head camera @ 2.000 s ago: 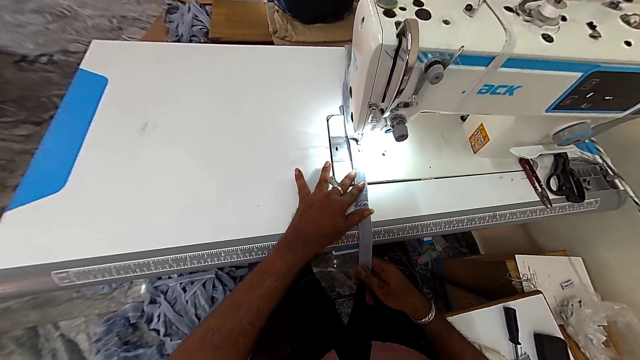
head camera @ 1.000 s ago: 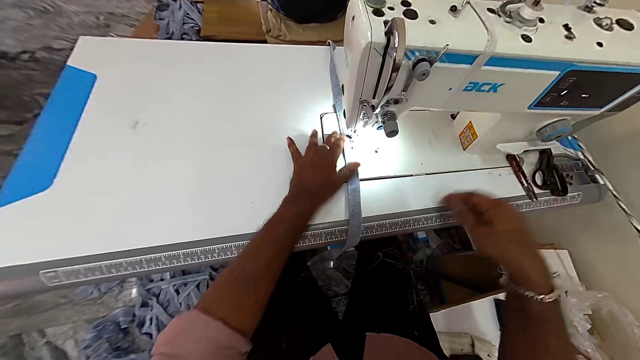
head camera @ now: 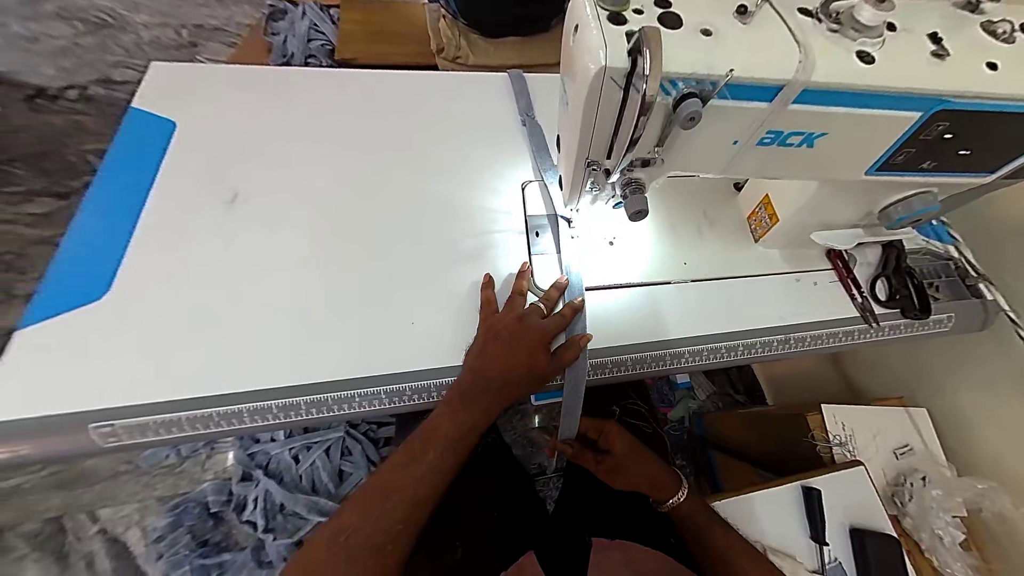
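Observation:
A narrow strip of blue-grey fabric [head camera: 573, 360] runs from the far edge of the white table, past the needle area of a Jack sewing machine [head camera: 704, 128], and down over the near edge. My left hand [head camera: 524, 340] lies on the table with its fingers spread, thumb and fingertips resting on the strip just below the lit needle area. Below the table edge, my right hand [head camera: 608, 454] pinches the hanging part of the strip between thumb and fingers. The presser foot is mostly lost in the lamp's glare.
A ruler tape [head camera: 280, 414] lines the table's near edge. Black scissors [head camera: 900, 282] and a dark red tool [head camera: 853, 288] lie at the right end. Heaped fabric strips [head camera: 264, 496] are below left, another bundle [head camera: 302, 34] behind. Boards and a plastic bag [head camera: 944, 504] sit lower right.
My right hand was off the strip and blurred over the table edge one second ago; it now holds the strip below the edge. More strip lies behind the needle area than two seconds ago.

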